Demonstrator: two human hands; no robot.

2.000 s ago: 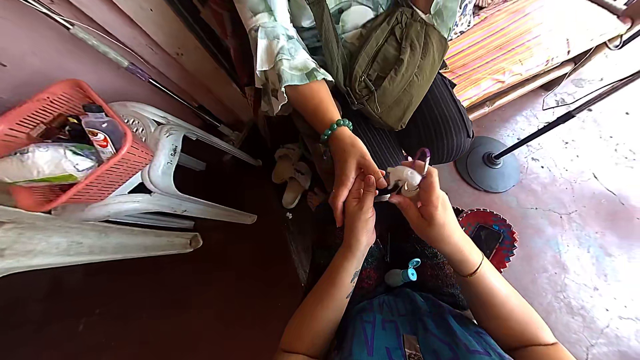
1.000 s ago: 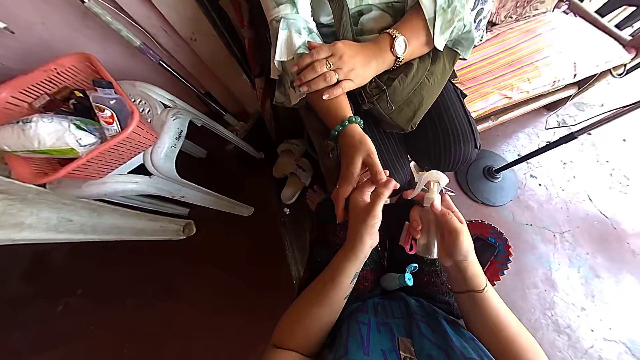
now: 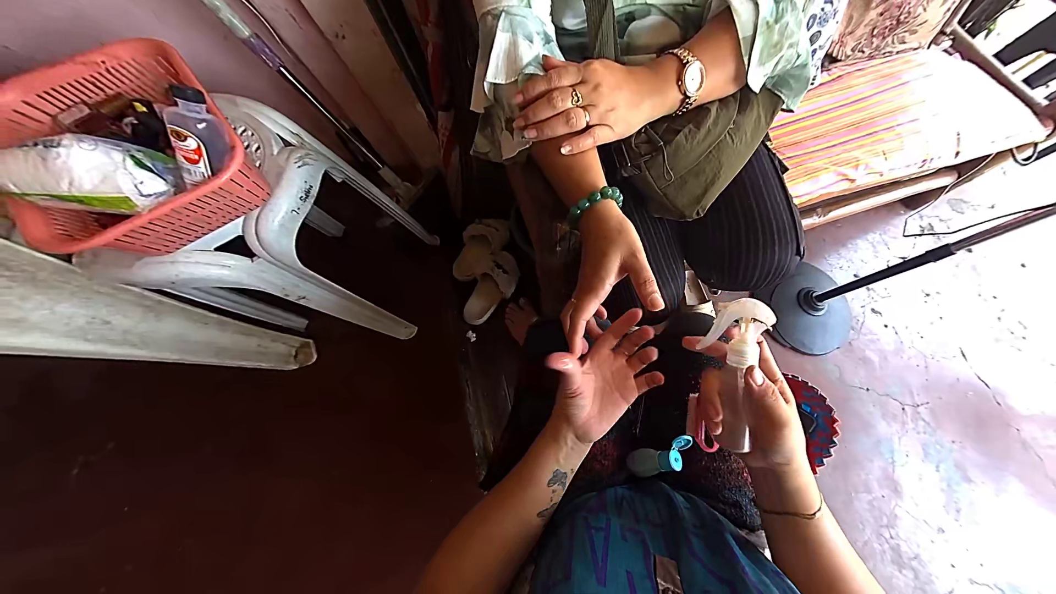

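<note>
My left hand (image 3: 601,386) is palm up with its fingers spread and holds nothing. Just above it hangs the hand (image 3: 609,256) of a person seated opposite, who wears a green bead bracelet (image 3: 596,200); whether the two hands touch is unclear. That person's other hand, with rings and a wristwatch (image 3: 693,78), rests on their own forearm. My right hand (image 3: 763,404) is closed around a clear spray bottle (image 3: 736,404) with a white trigger head (image 3: 742,318). On my lap lie a small bottle with an open blue flip cap (image 3: 656,462) and a pink-handled object (image 3: 703,425), partly hidden.
At the left, a pink plastic basket (image 3: 186,216) with bottles and a packet stands on a white plastic chair (image 3: 289,210). Light slippers (image 3: 487,272) lie on the floor. A round stand base (image 3: 813,309) and a bench with a striped cushion (image 3: 899,124) are at the right.
My left hand has come away from the person's hand and opened palm up. The spray bottle in my right hand shows more fully. The person's other hand came onto their forearm after the earliest frame.
</note>
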